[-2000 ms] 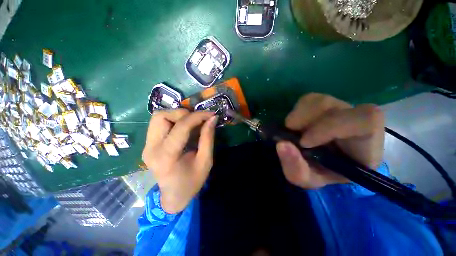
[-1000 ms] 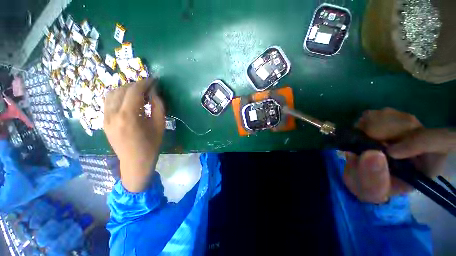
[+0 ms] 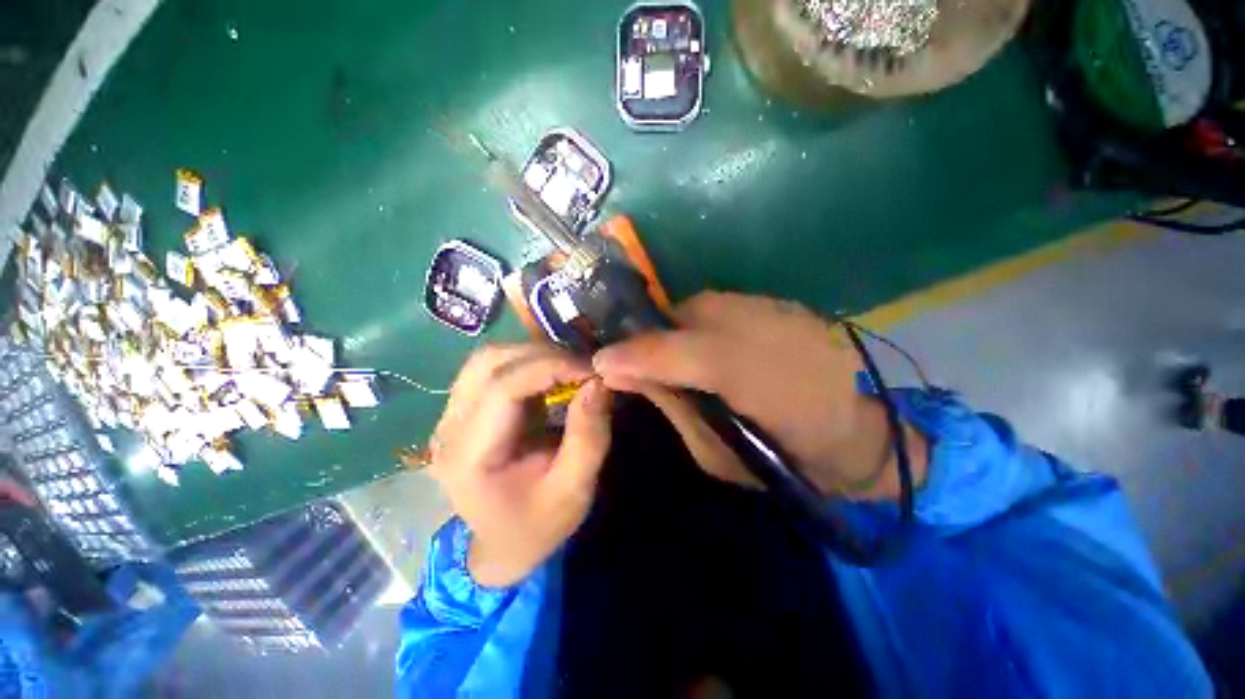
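My left hand (image 3: pixel 526 444) pinches a small battery (image 3: pixel 561 393) with a yellow-orange end, just below the fixture. My right hand (image 3: pixel 765 389) holds the black soldering iron (image 3: pixel 621 303), its bare metal barrel pointing up and left over the bench. The fingertips of both hands meet at the battery. The orange fixture (image 3: pixel 636 260) lies behind the iron and carries a watch case (image 3: pixel 560 303), partly hidden by the iron. A thin solder wire (image 3: pixel 410 385) runs from the left towards my left fingers.
A large battery pile (image 3: pixel 191 335) lies at left. Other watch cases (image 3: pixel 464 288) (image 3: pixel 660 66) (image 3: pixel 564 175) lie beside and beyond the fixture. The tan tub (image 3: pixel 778 62) holds silvery tip cleaner (image 3: pixel 874 19). A black and green reel (image 3: pixel 1147 62) is far right. Gridded trays (image 3: pixel 294 574) are below left.
My left hand has moved from the battery pile to below the fixture, with a battery in its fingers. My right hand has moved left, and the iron's tip now points past the fixture.
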